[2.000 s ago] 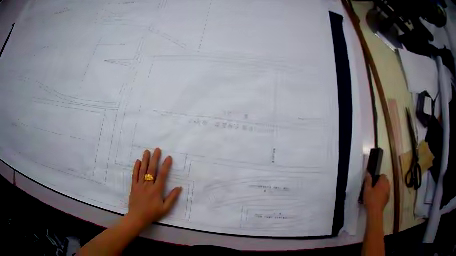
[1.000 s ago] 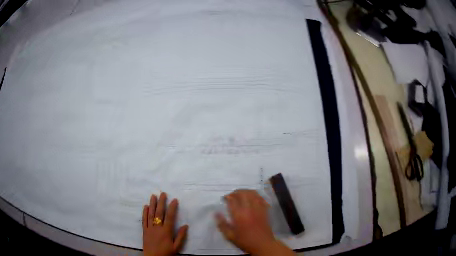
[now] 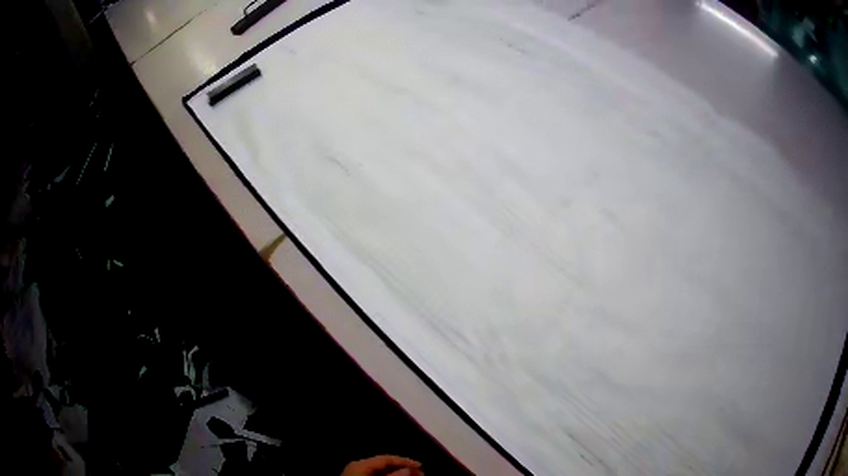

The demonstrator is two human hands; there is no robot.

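The white paper marker lies over the dark fabric lay, which shows as a thin dark border along the paper's edges. The faint printed lines are blurred. A dark cutting weight rests on the paper near its upper left corner. What looks like my left hand shows only as a small part at the bottom edge, beside the table's near edge; its fingers are mostly cut off and its grip cannot be told. My right hand is out of the picture.
Another dark bar with a thin loop lies on the table beyond the paper. The white, red-edged table runs diagonally. Scraps litter the dark floor at left. A green area shows at upper right.
The view has swung left along the table. The right hand and the weight beside it have left the picture. The left hand shows only in part, off the paper. The far corner weight has come into view.
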